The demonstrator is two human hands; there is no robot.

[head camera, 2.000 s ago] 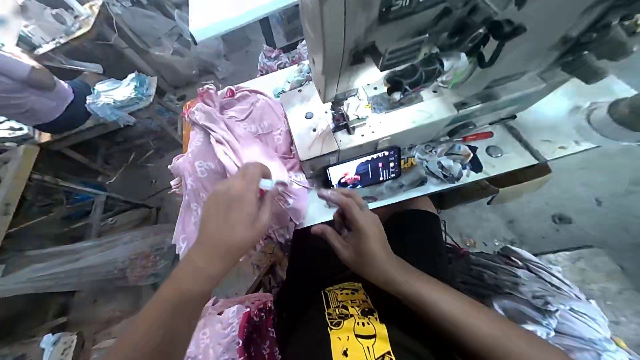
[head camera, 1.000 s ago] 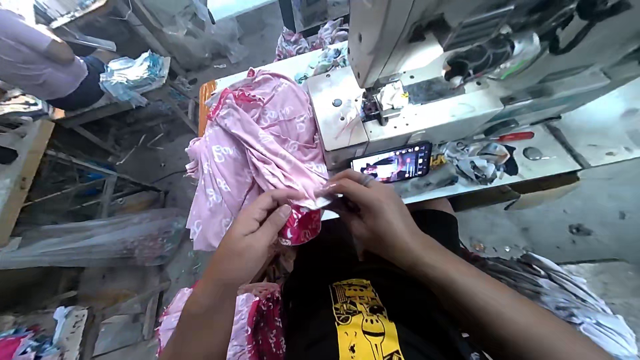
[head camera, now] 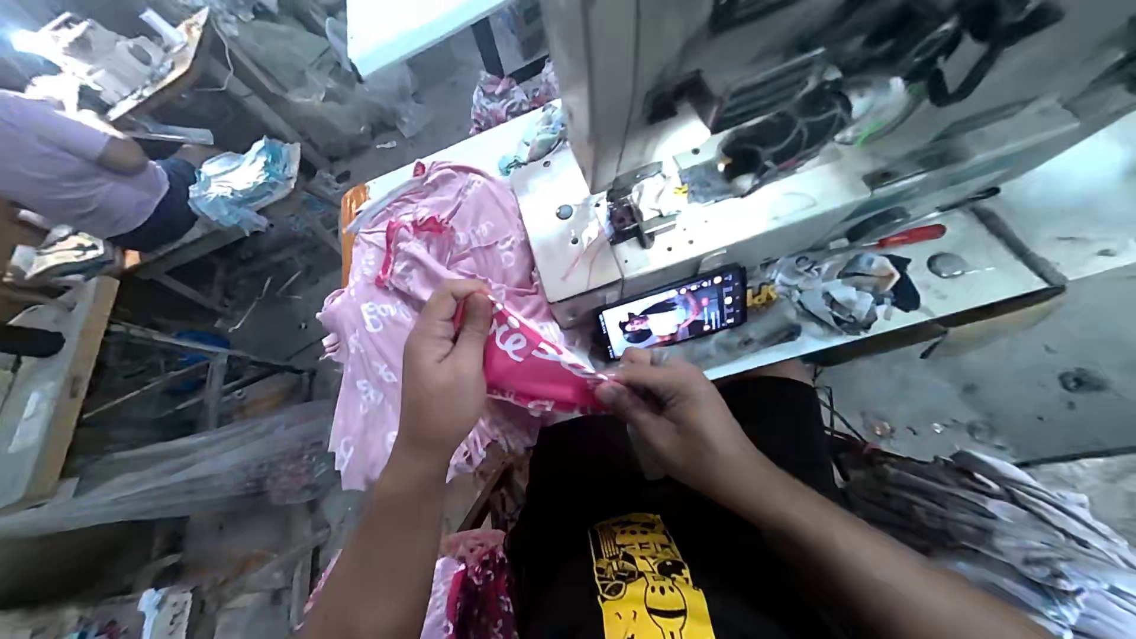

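A dark pink printed fabric piece (head camera: pixel 537 362) with a pale edge is stretched between my two hands. My left hand (head camera: pixel 448 364) pinches its upper left end between thumb and fingers. Its right end is pinched by my right hand (head camera: pixel 670 408), just below a lit smartphone (head camera: pixel 672 312). Light pink printed fabric (head camera: pixel 377 355) lies bunched behind and to the left of my left hand, over the table edge. Past the phone stands an industrial sewing machine (head camera: pixel 754 209), its needle area (head camera: pixel 626 217) up and to the right of the fabric.
A red-handled tool (head camera: pixel 912 236) and crumpled fabric scraps (head camera: pixel 843 288) lie on the machine table (head camera: pixel 1003 257). Grey fabric (head camera: pixel 1003 524) is heaped at lower right, more pink fabric (head camera: pixel 475 586) below. At upper left a person (head camera: pixel 80 169) is beside a stack of light blue fabric (head camera: pixel 244 182).
My hands were apart two seconds ago, then close together on the fabric. Now they are spread wider, with the dark pink piece stretched between them.
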